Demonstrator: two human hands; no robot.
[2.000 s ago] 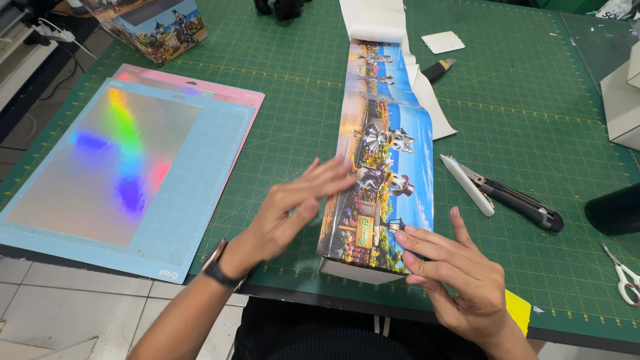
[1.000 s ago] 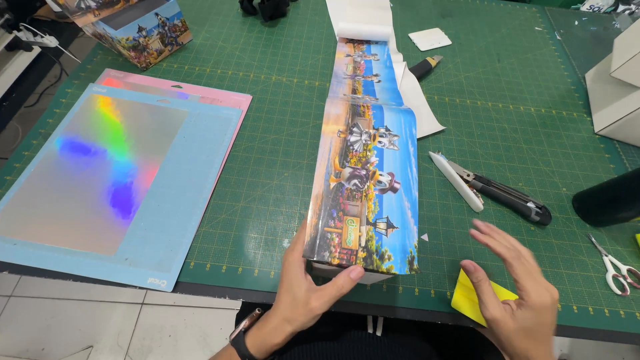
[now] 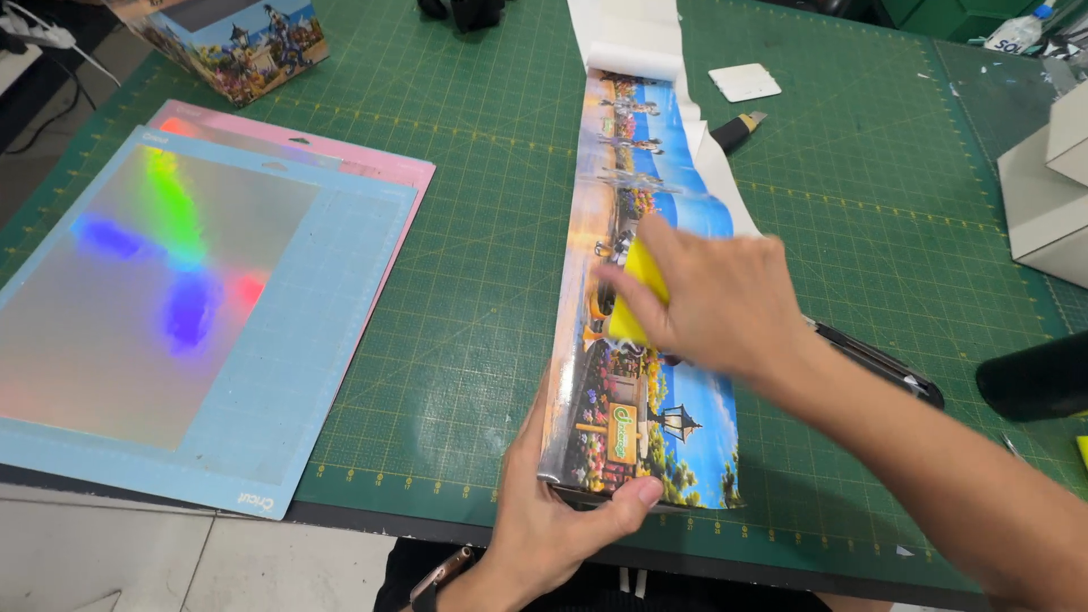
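Note:
A long printed adhesive sheet (image 3: 680, 357) with a colourful cartoon scene lies over a box, whose near end shows at the mat's front edge. My left hand (image 3: 561, 510) grips the near end of the box, thumb on its front edge and fingers along the left side. In my right hand (image 3: 722, 297) is a yellow squeegee card (image 3: 637, 297), pressed on the middle of the print. White backing paper (image 3: 633, 64) is rolled back at the sheet's far end, and more of it shows along the right side. The box is mostly hidden under the sheet.
Blue and pink Cricut mats (image 3: 357, 280) with holographic sheet lie left. A printed box (image 3: 246, 51) stands behind them. Right of the print are a utility knife (image 3: 884, 361), a second cutter (image 3: 738, 132), a white card (image 3: 745, 82), a black cylinder (image 3: 1033, 378) and white boxes (image 3: 1045, 195).
My right hand has picked up the yellow card, which lay on the mat's front edge, and moved it onto the print. My left hand, earlier over the print, now holds the box's near end.

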